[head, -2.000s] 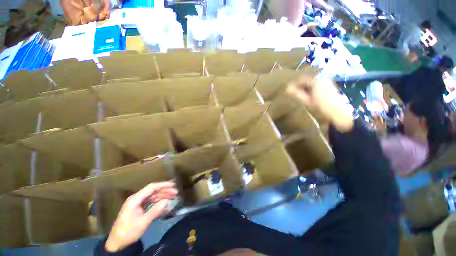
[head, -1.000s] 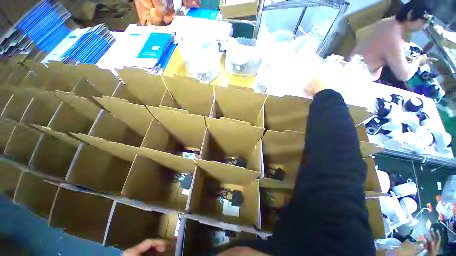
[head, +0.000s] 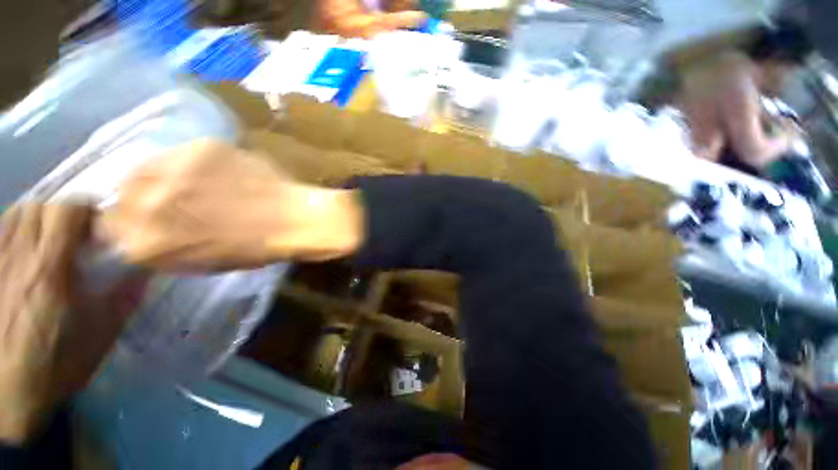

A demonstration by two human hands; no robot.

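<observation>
A clear air column bag (head: 198,321), blurred, is held up at the left, above the near left of the box grid. My right hand (head: 230,207) grips it from the right, with the dark sleeve reaching across the grid. My left hand (head: 46,303) grips it at the left edge of the view. A whitish shape shows inside the bag, but blur hides what it is. Below, an open inner carton (head: 446,372) holds a dark piece with a white label (head: 404,380).
Carton flaps (head: 634,266) stand in rows across the bench. Beyond are blue-and-white printed stacks (head: 335,73) and a cloudy white pile of bagged units (head: 570,119). White and black devices (head: 753,220) cover a table at the right. A person (head: 726,106) works there; another person's hands (head: 368,18) show at the top.
My right hand has come back from the white pile to the left, and the bag is now in both hands. My left hand has risen from the near edge. The view has shifted and blurred.
</observation>
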